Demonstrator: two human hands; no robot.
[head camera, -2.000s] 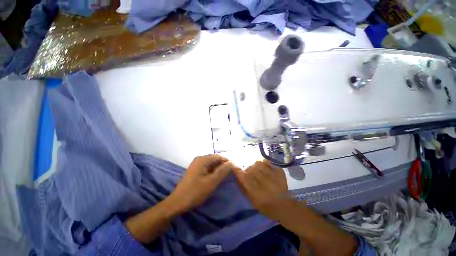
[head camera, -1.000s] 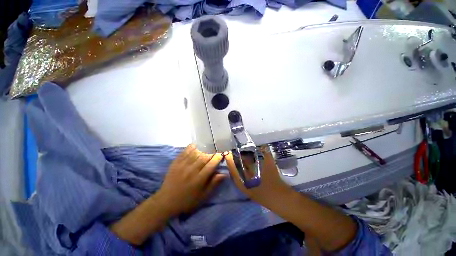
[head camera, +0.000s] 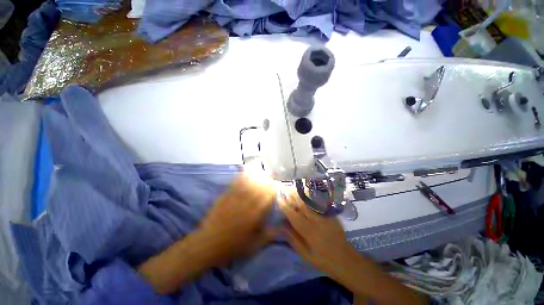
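The blue striped shirt cloth lies in folds left of the needle and over the table's front edge. My left hand is blurred and brightly lit at the fingertips, on the cloth just left of the sewing head. My right hand lies beside it, its fingertips at the cloth edge by the presser foot. The curved shiny metal guard is just above my right fingers. The white sewing machine reaches from the needle to the right. The needle itself cannot be made out.
Dark red snips lie on the bed at right. Red and green scissors handles hang at the right edge. White ruffled pieces are below right. A plastic-wrapped brown package is at back left, and more blue cloth lies behind the machine.
The view shifted during the last two seconds. The cloth's top edge now lies straighter and higher, left of the foot. My left hand has moved in over the cloth edge and is blurred.
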